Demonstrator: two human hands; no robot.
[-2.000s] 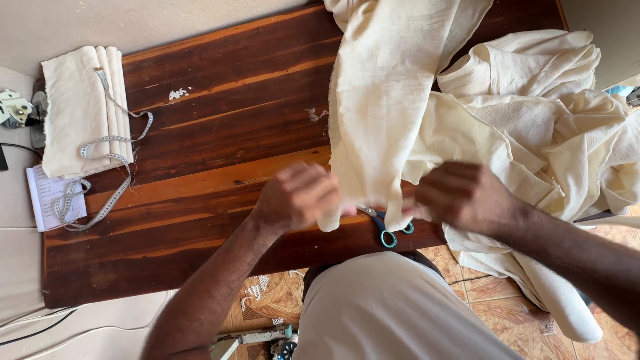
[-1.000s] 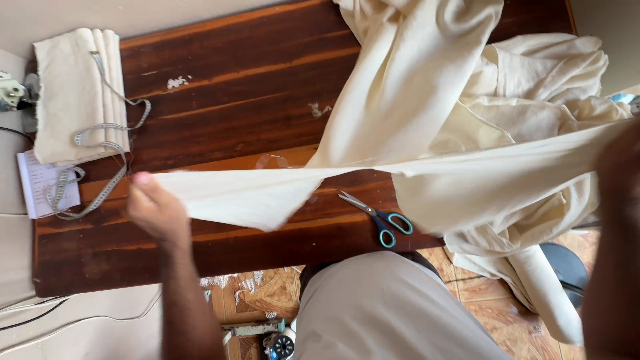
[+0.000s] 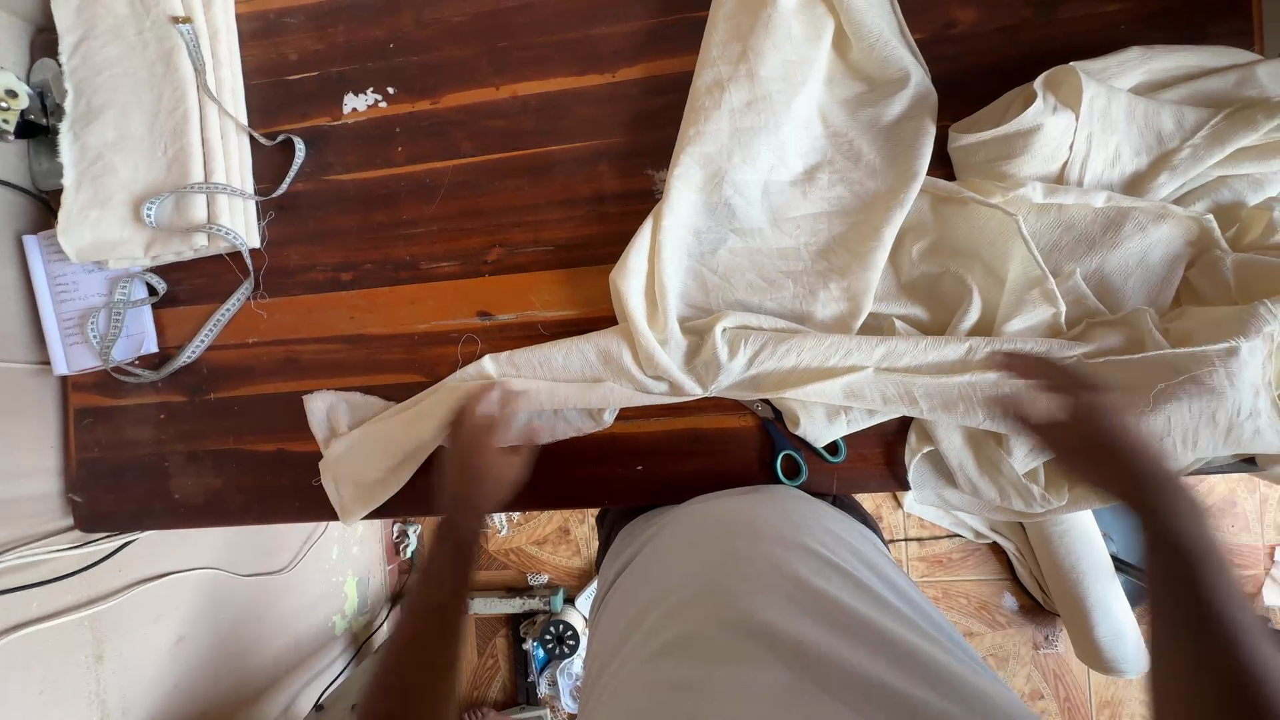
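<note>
Cream cotton-like fabric (image 3: 790, 200) lies across the wooden table, with a long narrow part stretching left along the front edge. My left hand (image 3: 490, 440), blurred, is over the left end of that part; whether its fingers grip the cloth is unclear. On the right, my right hand (image 3: 1050, 400) is over the same fabric, also blurred, so its fingers cannot be made out. Between the hands, scissors with dark blue and teal handles (image 3: 790, 462) rest at the table's front edge, their blades largely hidden beneath the cloth.
Folded cream cloth (image 3: 135, 130) lies at the left of the wooden table (image 3: 480, 230). A measuring tape (image 3: 225, 310) trails over it and a notepad (image 3: 75, 320) bearing writing. More fabric is heaped at right (image 3: 1150, 170). A fabric roll (image 3: 1085, 600) stands below the front edge.
The fabric edge, stretched taut between both hands a second ago, now lies lower on the table and covers the scissors' blades. Both hands have moved inward from their wide spread.
</note>
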